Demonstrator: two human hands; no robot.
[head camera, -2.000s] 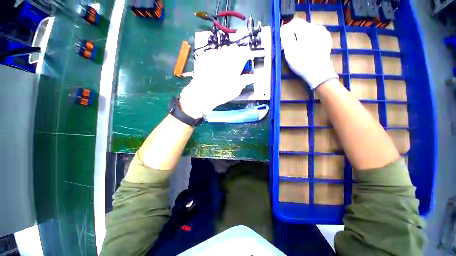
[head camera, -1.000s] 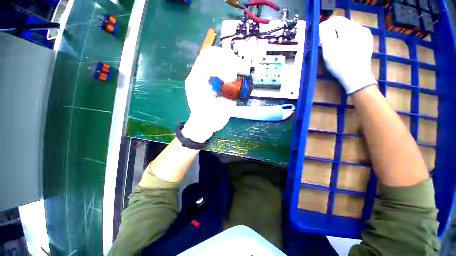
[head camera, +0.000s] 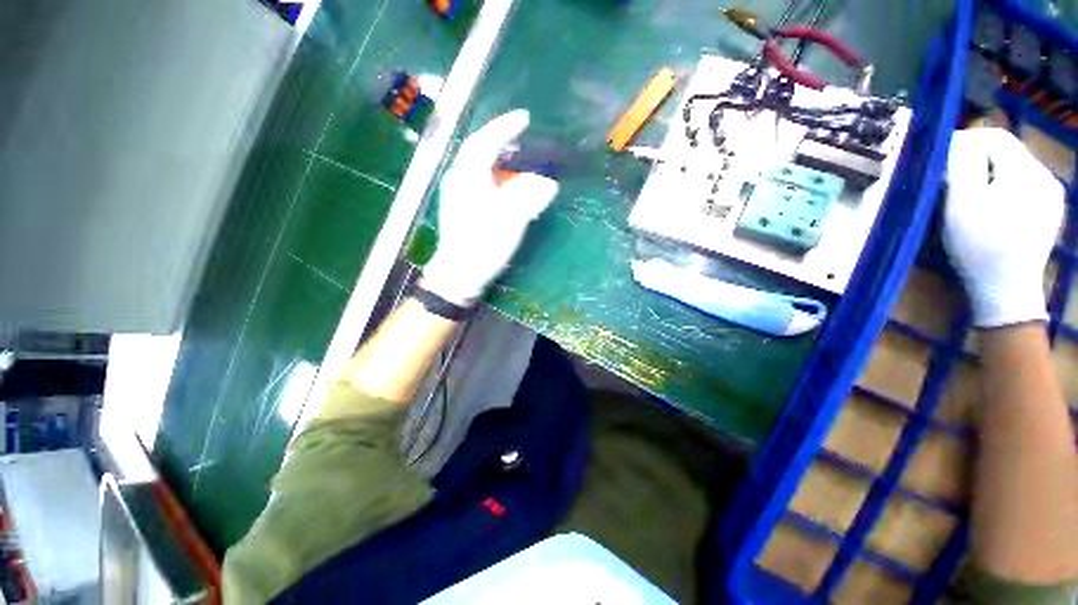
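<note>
My left hand (head camera: 482, 225), in a white glove, is over the bench beside the pale rail. It holds a coil component (head camera: 511, 175), of which a bit of orange and dark blue shows between thumb and fingers. My right hand (head camera: 1002, 225), also gloved in white, is over the upper part of the blue divided tray (head camera: 816, 443); its fingertips are hidden, and I cannot tell whether it holds something. The white fixture plate (head camera: 680, 195) with its pale green-teal block (head camera: 790, 207) lies between my hands. No coil sits on the block.
A light-blue cutter (head camera: 723, 296) lies below the fixture. An orange bar (head camera: 643, 110) is left of it, red-handled nippers (head camera: 828, 47) behind it. Past the pale rail (head camera: 396, 231), the green conveyor (head camera: 343, 154) carries coils, one (head camera: 406, 99) near the rail.
The view has turned and shifted left. My left hand has moved away from the fixture with the coil, towards the rail. My right hand is still over the tray.
</note>
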